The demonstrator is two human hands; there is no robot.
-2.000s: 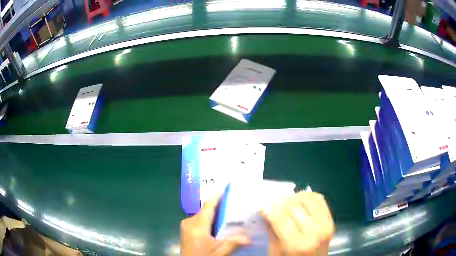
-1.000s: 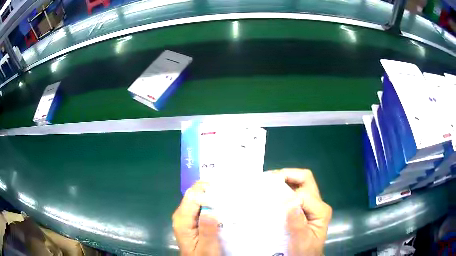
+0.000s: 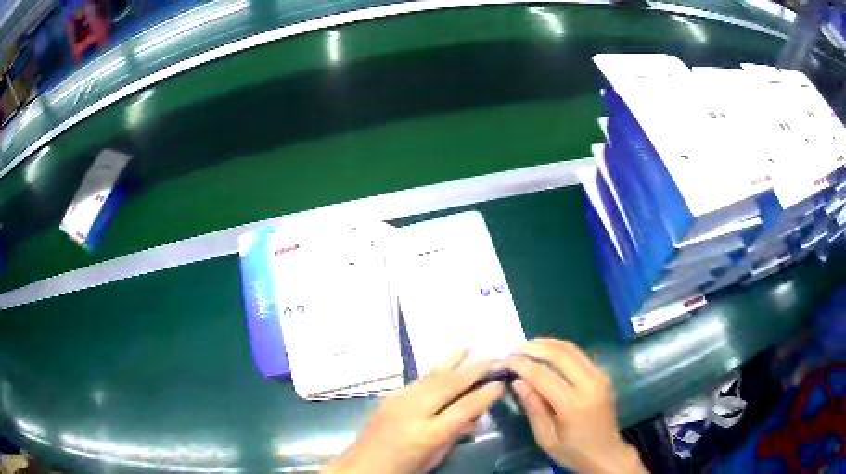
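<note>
A white retail box (image 3: 455,282) lies on the green ledge at centre, its near end under both my hands. My left hand (image 3: 431,417) has its fingers at the near edge. My right hand (image 3: 570,398) meets it there, fingers bent around the right near corner. A small dark patch shows between the fingertips; I cannot tell what it is. Touching its left side lies a pile of white box pieces (image 3: 339,319), with a blue-banded edge (image 3: 263,310) at left. The near end of the held box is hidden.
Stacked boxes (image 3: 733,157) stand in rows at right. A pale divider strip (image 3: 436,196) runs between ledge and conveyor belt (image 3: 306,120). One loose box (image 3: 96,199) lies on the belt at far left. Scraps (image 3: 710,407) show on the floor at lower right.
The blurred white item raised in my hands is now a box lying flat beside the pile. The view has turned right and tilted. A loose belt box has moved left.
</note>
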